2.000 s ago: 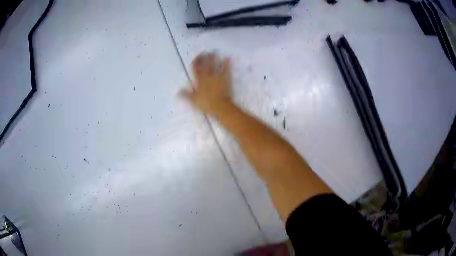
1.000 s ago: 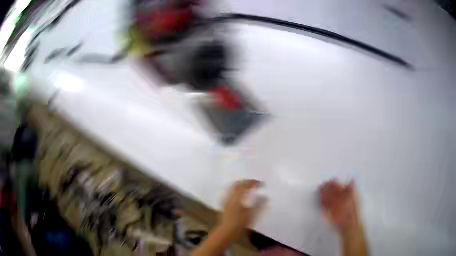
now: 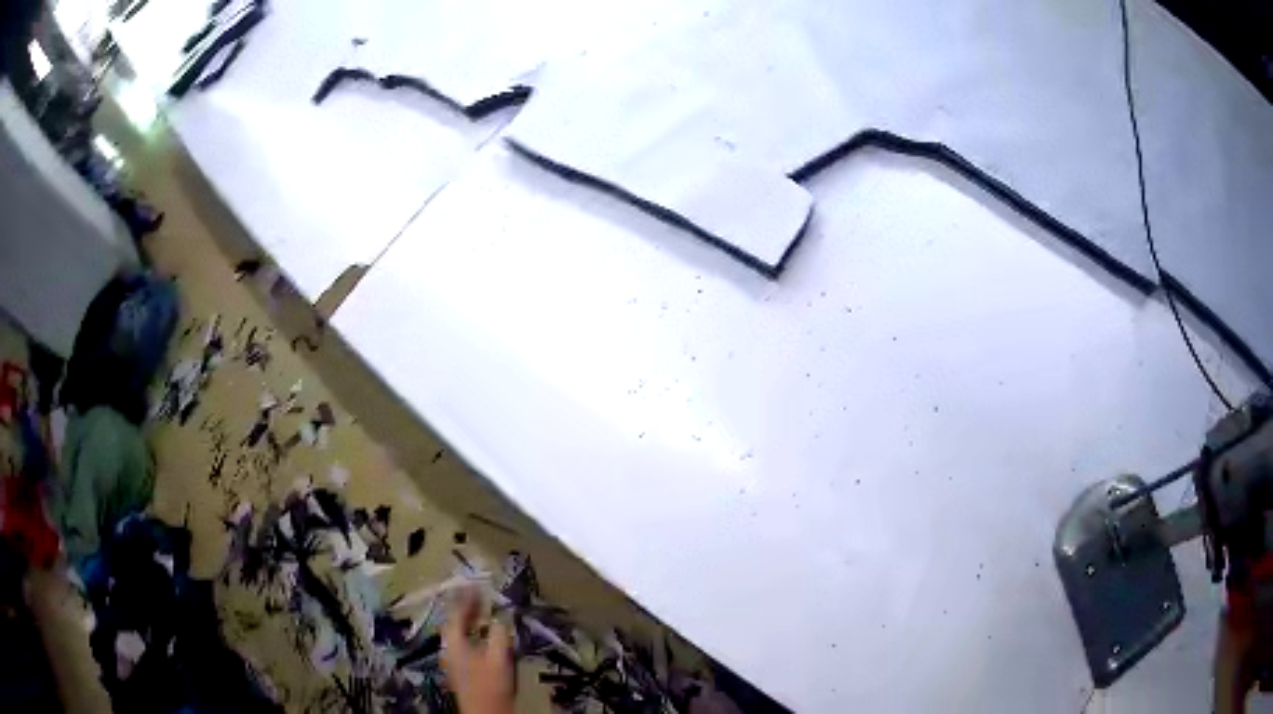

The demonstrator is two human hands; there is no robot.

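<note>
The cutting machine is cut off by the right edge; its grey base plate lies flat on the white table. The fabric lay has a stepped dark edge under white paper. My left hand is small and blurred at the bottom, over the scrap-covered floor beyond the table edge. A pale strip shows at its fingertips; whether it is held is unclear. My right hand is mostly cut off at the lower right, below the machine's red part; its fingers are hidden.
A black cord hangs across the lay to the machine. The table's edge runs diagonally beside the tan floor, littered with dark and white scraps. Dark, blue and green cloth-like heaps stand at the left. Dark-edged pieces lie at the far left.
The view has swung; the machine now shows at the right edge instead of upper centre. My left hand is now over the floor, and my right hand is at the machine's side, mostly out of view.
</note>
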